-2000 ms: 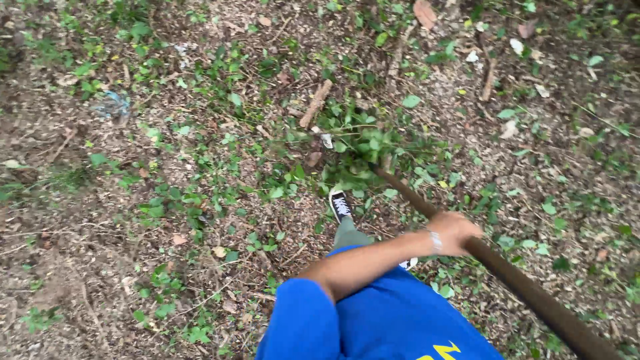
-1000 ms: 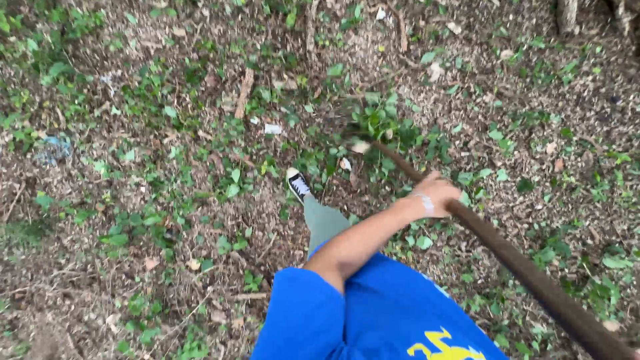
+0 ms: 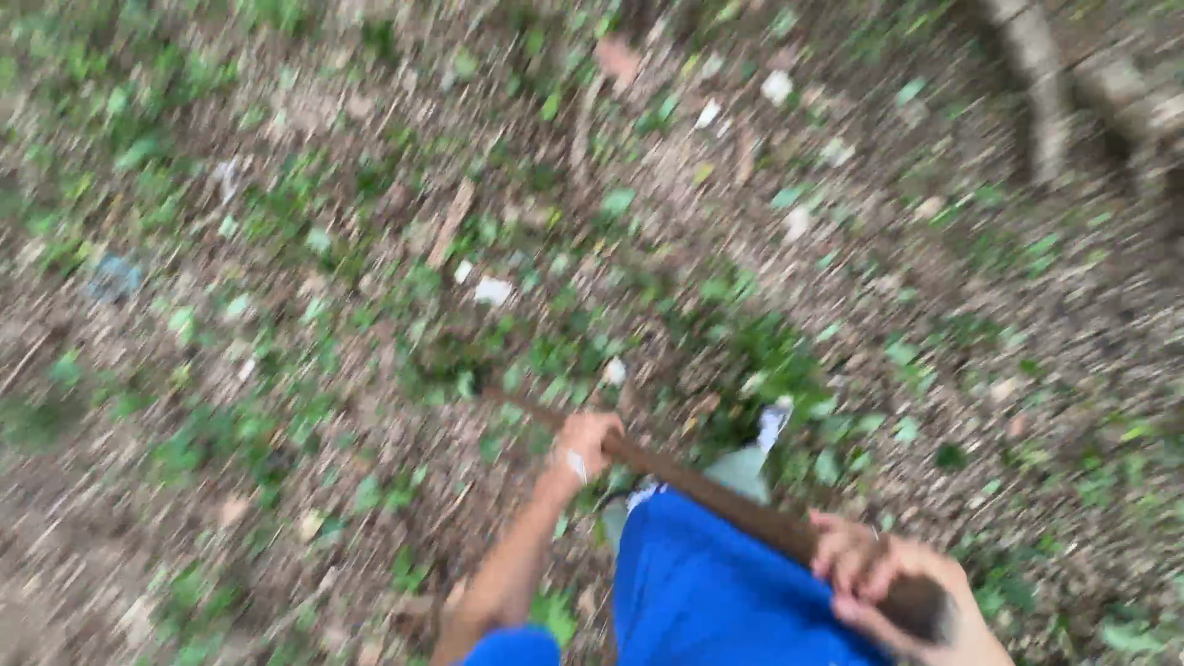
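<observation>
A long brown wooden handle [image 3: 708,495] runs from the lower right toward the middle of the head view. My left hand [image 3: 588,446] is closed around it toward its far end. My right hand [image 3: 865,569] grips it close to its thick near end. The far end of the handle reaches into low green plants, and blur and leaves hide whatever is on it. Between my arms is my blue shirt [image 3: 712,583], with a shoe [image 3: 775,424] showing beyond it.
Leaf litter and low green plants cover the ground. Pale scraps [image 3: 493,291], a wood piece [image 3: 451,222] and a blue scrap [image 3: 114,277] lie farther out. Thick roots or logs [image 3: 1041,92] are at the upper right.
The handle's far end and my left hand have swung to the left. My right hand has come into view at the near end. A different foot is now forward, on the right.
</observation>
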